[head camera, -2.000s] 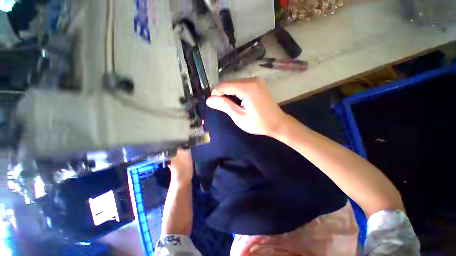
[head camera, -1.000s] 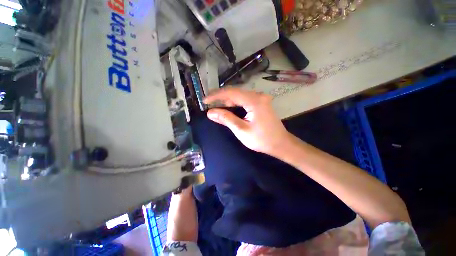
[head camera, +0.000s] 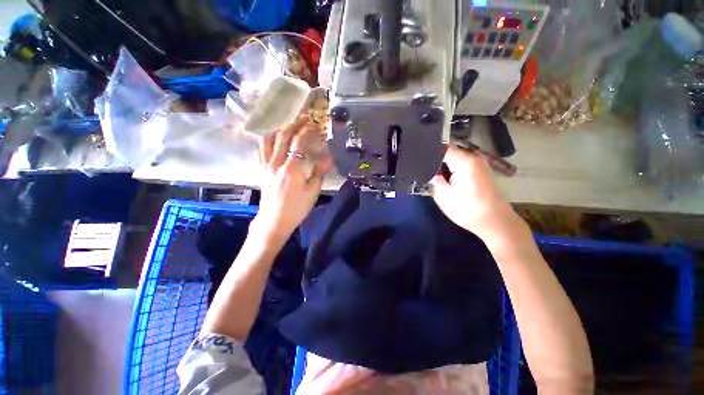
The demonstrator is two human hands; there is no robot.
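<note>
A dark navy bucket hat (head camera: pixel 401 285) hangs from under the button-sewing machine's head (head camera: pixel 390 146) down to the lap. The clamp area below the head is mostly hidden by the head and cloth. My right hand (head camera: pixel 471 189) is at the hat's upper right edge beside the head, with dark cloth between thumb and fingers; its fingertips are partly hidden. My left hand (head camera: pixel 289 181) is left of the head, a ring on one finger, fingers spread at the cream button tray (head camera: pixel 278 106). Gold-coloured buttons (head camera: pixel 317 116) show there. No button is visible in my left hand.
Right of the head are a control panel (head camera: pixel 502 38) with red digits, reddish-handled snips (head camera: pixel 498 162) and a pile of tan buttons (head camera: pixel 552 102). Crumpled clear plastic (head camera: pixel 131 116) lies left. Blue crates (head camera: pixel 174 285) stand on both sides of the lap.
The view has swung from the machine's side to its front. My left hand has come from below and behind the head up to the button tray. My right hand remains at the hat's edge.
</note>
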